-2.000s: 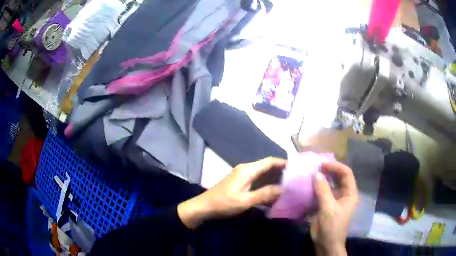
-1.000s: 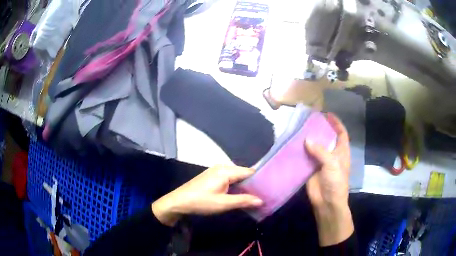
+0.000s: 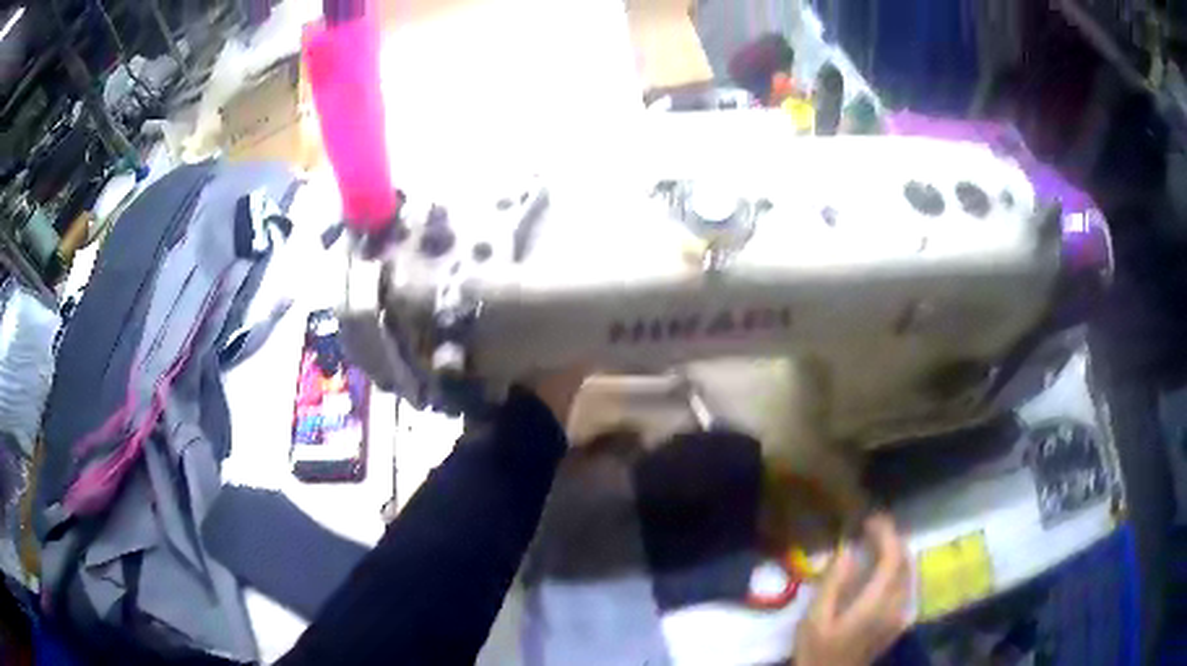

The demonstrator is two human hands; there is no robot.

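Note:
My left hand (image 3: pixel 562 388) is mostly hidden at the sewing machine head (image 3: pixel 625 306); its dark sleeve crosses the table, and what it holds cannot be seen. My right hand (image 3: pixel 857 601) is blurred at the front edge, fingers curved and apart, nothing visible in it, beside the red and yellow scissors handles (image 3: pixel 773 583). Dark cut pieces (image 3: pixel 700 514) lie under the machine arm, beside light grey pieces (image 3: pixel 592 622). Another dark piece (image 3: pixel 280 540) lies left of my sleeve. The lilac-pink stack is not visible.
The grey garment heap with pink streaks (image 3: pixel 143 416) lies at the far left. A lit phone (image 3: pixel 329 403) lies between it and the machine. A bright pink upright shape (image 3: pixel 349 124) stands above the machine head. A yellow sticker (image 3: pixel 954 572) is at the front right.
The view has swung right and up. My hands have parted and the pink stack is out of sight. My left arm now reaches to the machine head; my right hand is by the scissors.

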